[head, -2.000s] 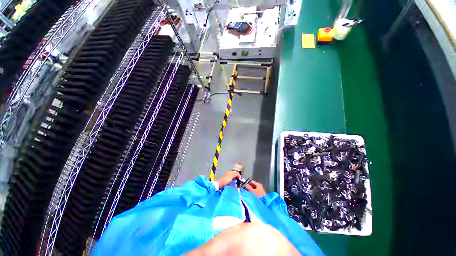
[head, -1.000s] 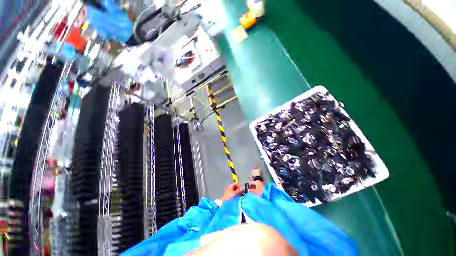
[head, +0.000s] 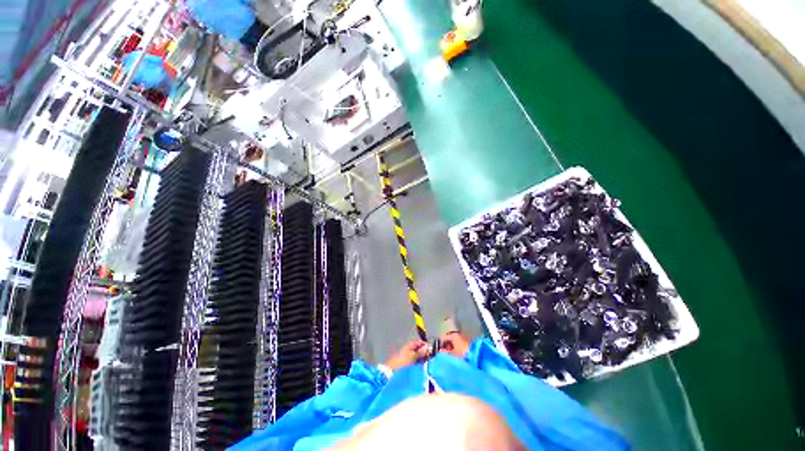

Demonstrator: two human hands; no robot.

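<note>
My left hand [head: 406, 354] and my right hand [head: 454, 343] are close together in front of my blue smock [head: 397, 396], at the lower middle. They are small and partly blurred. Between the fingers is a small dark component [head: 432, 347]; its details are too small to tell. Both hands seem to hold it. A white bin [head: 693, 331] lies turned at an angle on the green bench, to the right of my hands. It is full of loose black and silver components [head: 574, 273].
Wire racks [head: 199, 264] with close rows of black trays [head: 234, 291] stand on the left. Yellow-black tape [head: 406, 264] runs along the grey floor. A white-grey machine [head: 362, 119] is ahead. A whitish bottle and an orange item [head: 454, 44] are on the far bench.
The camera view has turned, so the bin now lies tilted and the racks stand more upright in the picture. My hands stay together at my front with the small component.
</note>
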